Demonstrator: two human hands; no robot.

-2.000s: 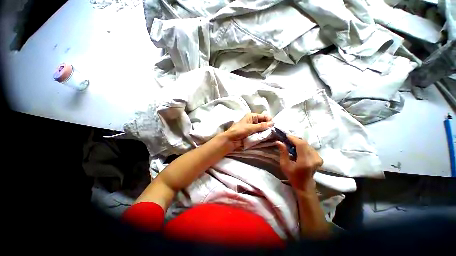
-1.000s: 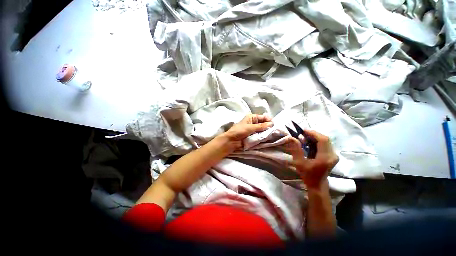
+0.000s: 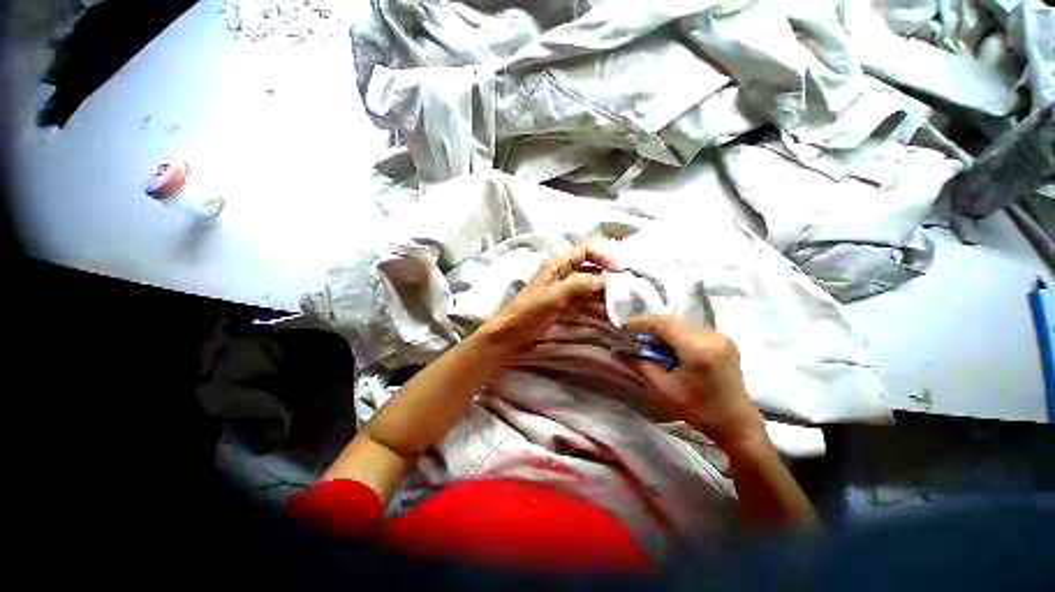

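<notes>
A pale garment lies crumpled across my lap and the near edge of the table. My left hand pinches a fold of its cloth between thumb and fingers. My right hand is just to the right, closed around small thread snips with blue handles. Part of the cloth stands up between the two hands. The tips of the snips are hard to make out, and any thread is too fine to see.
A garment heap covers the far and right side of the white table. A small clear jar with a pink top lies at left. Thread scraps are at far left. A blue strip lies at the right edge.
My left hand has moved slightly left and up, and the cloth between the hands has shifted. My right hand has turned and come lower; the snips' dark blades, seen open before, no longer show clearly.
</notes>
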